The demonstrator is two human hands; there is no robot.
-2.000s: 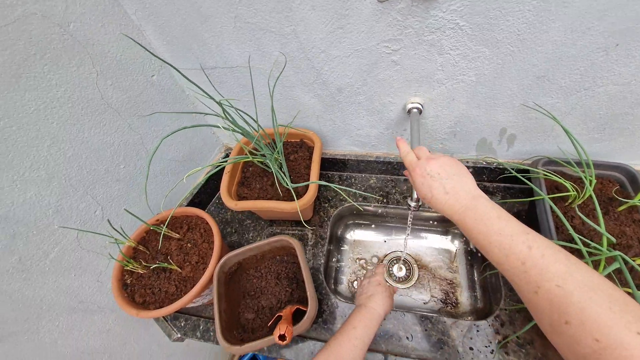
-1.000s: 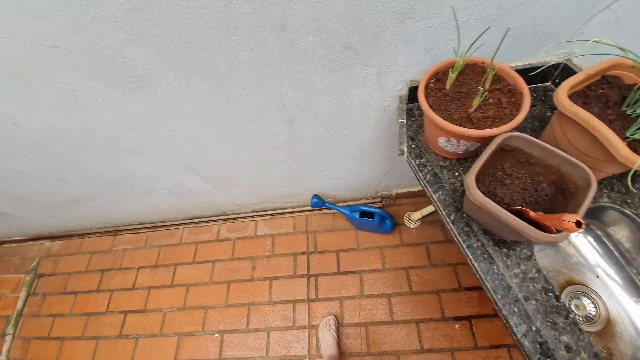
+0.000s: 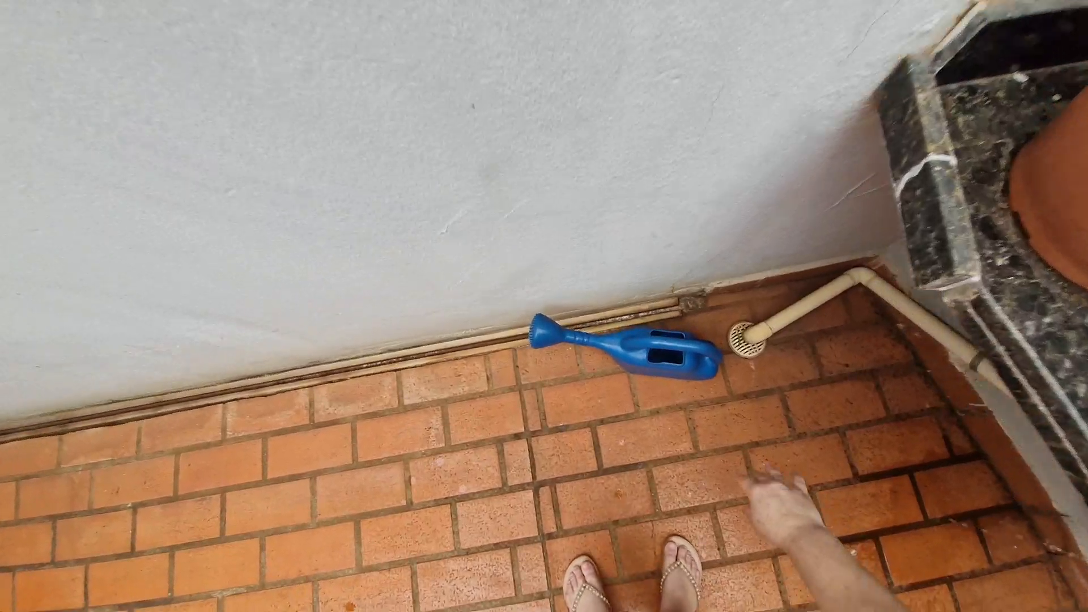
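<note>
A blue plastic watering can (image 3: pixel 671 355) stands on the orange tiled floor beside the wall, its sprinkler head pointing left. My right hand (image 3: pixel 780 507) comes in from the lower right, below the can and apart from it. It holds nothing, and its fingers are somewhat spread and slightly blurred. My left hand is out of the frame. At the right edge, part of a terracotta-coloured flowerpot (image 3: pixel 1058 191) rests on the dark granite counter (image 3: pixel 977 110).
A beige drain pipe (image 3: pixel 807 306) runs from below the counter to a round floor drain (image 3: pixel 747 339), just right of the can. The grey wall (image 3: pixel 382 187) spans the back. Two feet in sandals (image 3: pixel 680 565) stand at the bottom. The counter's raised edge (image 3: pixel 931 187) juts out at right.
The view has swung left, from the sink and pots to the floor. Both hands were at the sink with the tap running; now my right hand is over the floor.
</note>
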